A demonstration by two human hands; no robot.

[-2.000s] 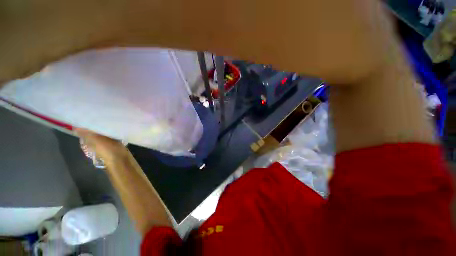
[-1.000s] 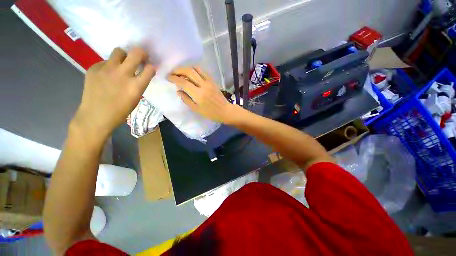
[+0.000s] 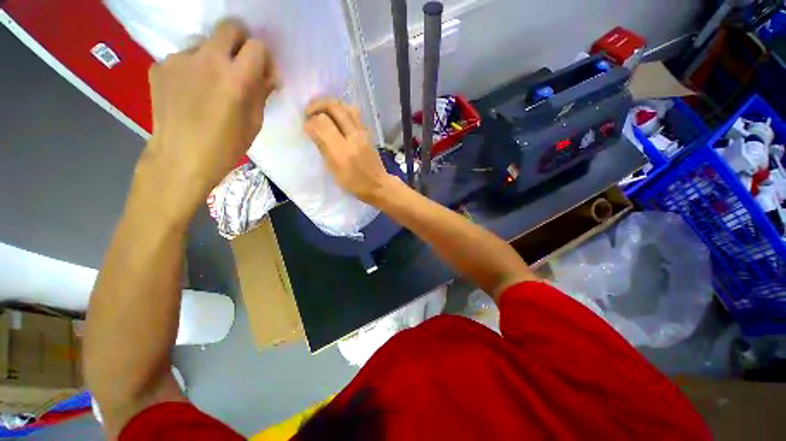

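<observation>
A white air cushion film roll [image 3: 297, 164] leans over the dark bench [image 3: 345, 297], its upper end cut off by the top edge. My left hand [image 3: 211, 90] grips its upper left side with curled fingers; the fingertips are partly hidden. My right hand [image 3: 345, 142] holds its right side lower down with bent fingers. Whether each holds the wrapping or only the roll's surface is unclear. Two upright metal rods [image 3: 429, 95] stand just right of the roll.
The dark grey air cushion machine [image 3: 556, 129] shows red digits. A red bin [image 3: 452, 125] stands behind the rods. A narrow box [image 3: 552, 245] holds a cardboard core. Blue crates [image 3: 707, 215] stand right, beside clear film [image 3: 642, 280] on the floor. A red and white panel [image 3: 103, 60] is left.
The arm that crossed close before the camera has dropped away, and both hands are now on the roll. Since one second ago, the hands have shifted only slightly and the view has moved a little.
</observation>
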